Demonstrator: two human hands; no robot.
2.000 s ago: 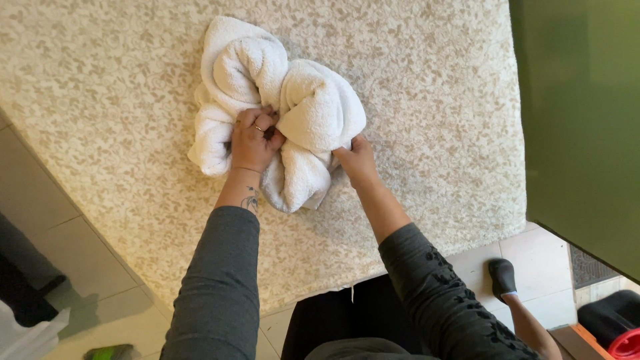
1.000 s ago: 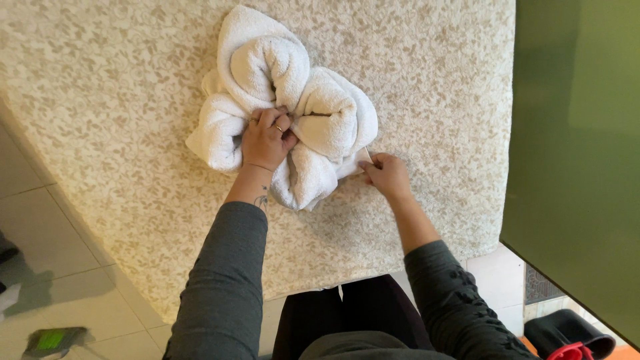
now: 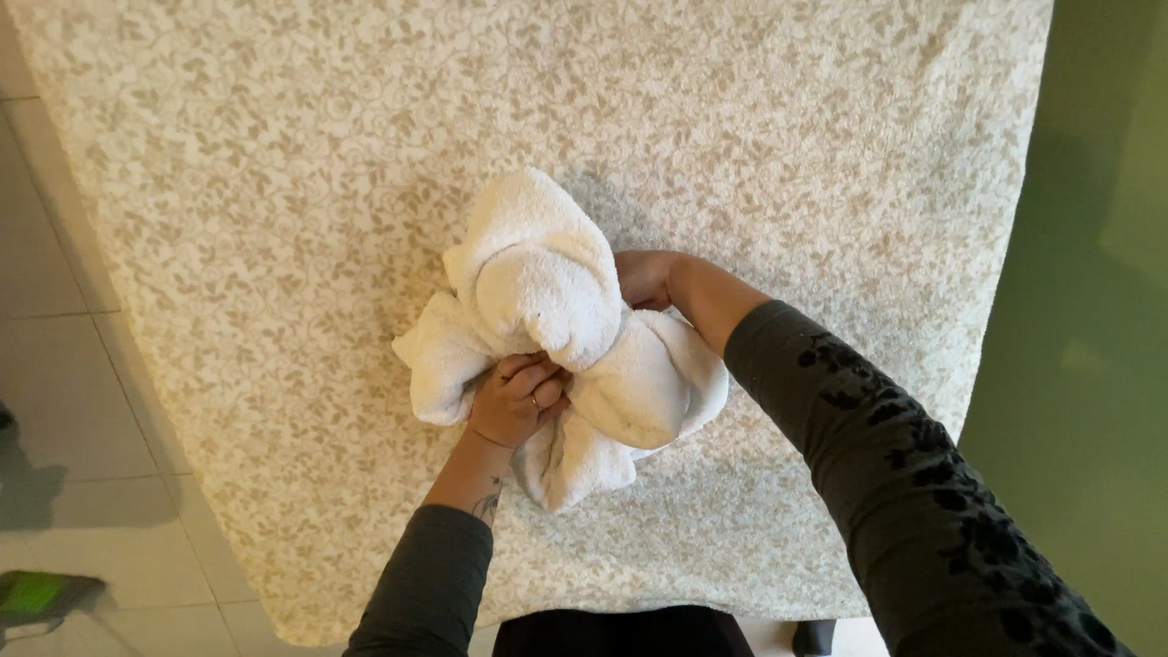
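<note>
A white terry towel [image 3: 547, 292], folded and rolled into several rounded lobes, lies on the patterned cloth of the table. My left hand [image 3: 522, 398] presses into its centre, fingers bent between the lobes with the tips hidden in the folds; rings show on it. Behind the right side of the upper lobe is my right hand [image 3: 646, 278], its fingers hidden by the towel, so its hold cannot be seen.
The table is covered with a cream cloth with a beige leaf pattern [image 3: 821, 155]. A green surface [image 3: 1077, 365] runs along the right. At the left is a tiled floor [image 3: 82, 392] with a green and dark object [image 3: 41, 593] at lower left.
My right hand has moved from the towel's lower right edge up behind its upper lobe. That lobe now stands raised and bent toward the centre. My left hand stays at the middle.
</note>
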